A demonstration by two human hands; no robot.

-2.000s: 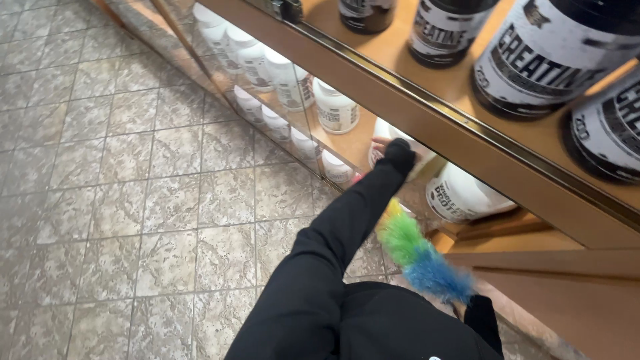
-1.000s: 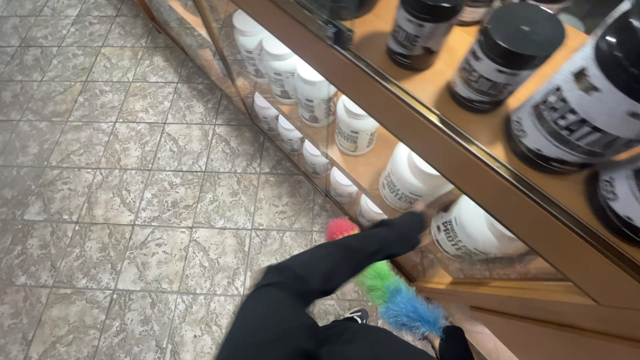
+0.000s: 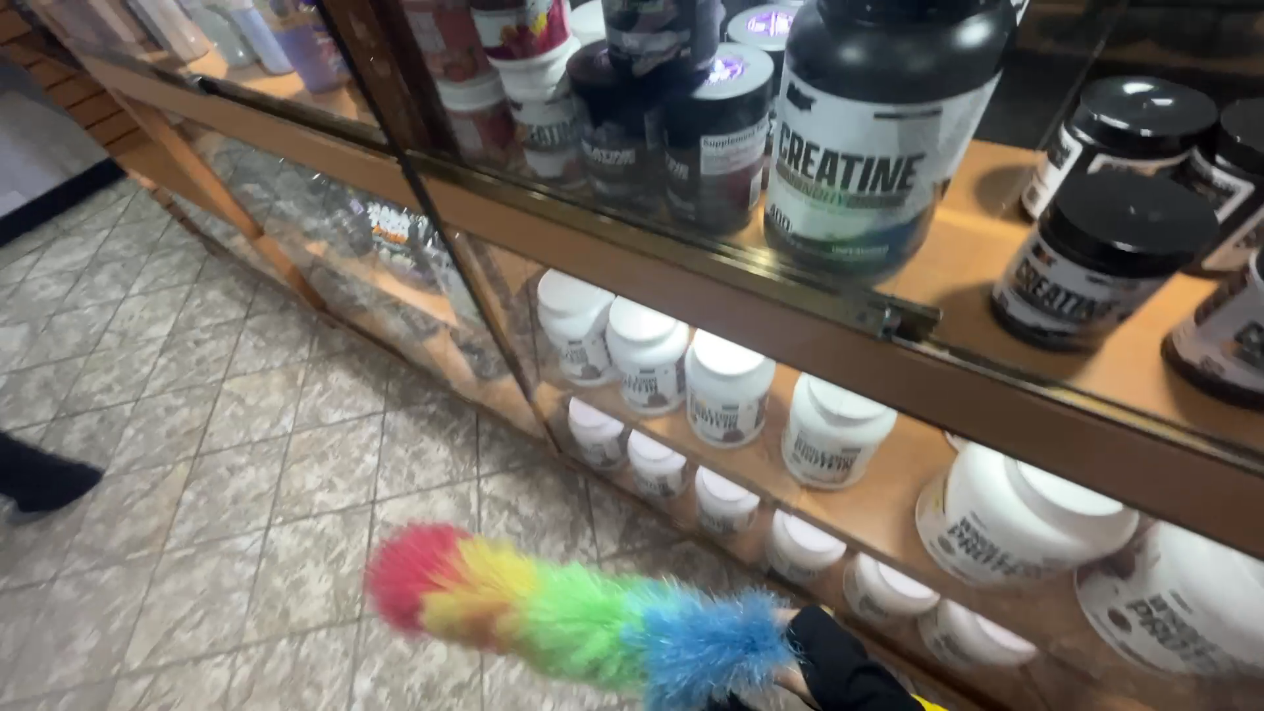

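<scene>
A multicoloured fluffy duster [image 3: 583, 617], red at the tip and blue near the handle, extends leftward over the tiled floor. My right hand [image 3: 790, 657] is at its blue end, shut around the handle, with a black sleeve behind it and most of the fingers hidden. My left hand is out of view. White protein tubs [image 3: 729, 390] stand in a row on the lower shelf of the display case, with two larger tubs, one of them this one [image 3: 1022, 518], at the right. Black-lidded creatine jars, including a large one [image 3: 859, 168], stand on the shelf above.
A wooden shelf edge with metal track [image 3: 671, 267] runs diagonally between the levels. Clear panels front the case at the left, where bagged goods [image 3: 395, 232] sit low. A dark trouser leg [image 3: 44, 479] shows over the tiled floor [image 3: 237, 474] at the left edge.
My left hand, earlier at the large white tubs, has left the view. The view has swung so that more of the case shows. The duster now stretches left, free of my left arm.
</scene>
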